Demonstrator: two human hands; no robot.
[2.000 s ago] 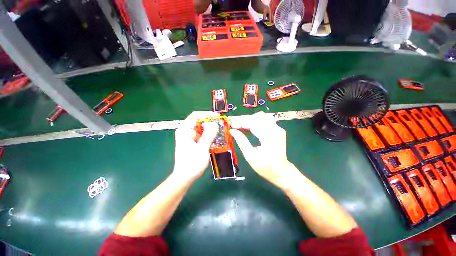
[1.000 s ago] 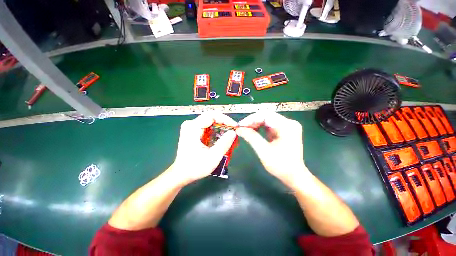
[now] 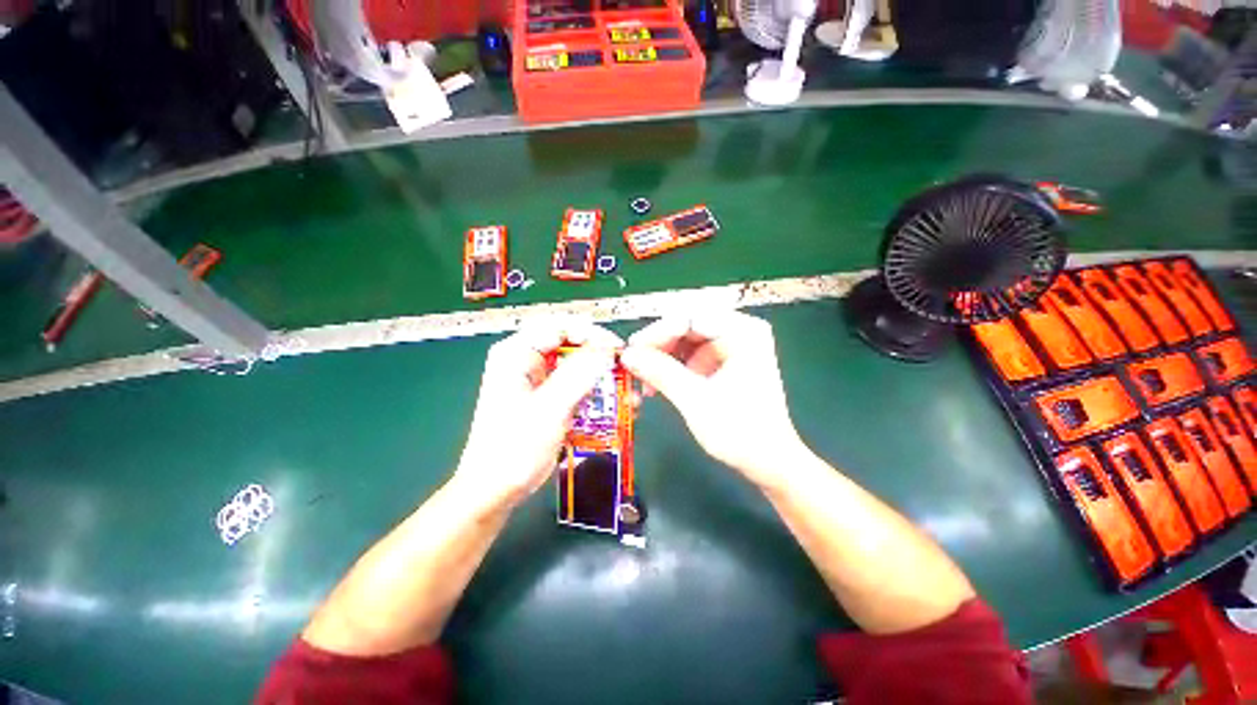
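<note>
A part-assembled phone unit (image 3: 590, 485) is held over the green bench in front of me, its dark screen towards me and its patterned circuit board (image 3: 596, 416) between my hands. A small dark round part (image 3: 633, 514) is beside the screen's lower right corner. My left hand (image 3: 531, 413) grips the phone's left side and far end. My right hand (image 3: 717, 393) has thumb and finger pinched at the far right corner, touching the phone; the fingertips hide what is between them.
A black fan (image 3: 972, 262) stands right of my hands, beside a black tray (image 3: 1034, 438) of orange housings. White rings (image 3: 246, 514) lie at bench left. Phones (image 3: 576, 244) lie on the belt beyond the pale strip (image 3: 455, 325). A red divided box (image 3: 609, 80) is across it.
The phone's screen end, largely covered by my left hand a second ago, shows fully again, with the round part beside it. The phones on the belt have shifted left in view.
</note>
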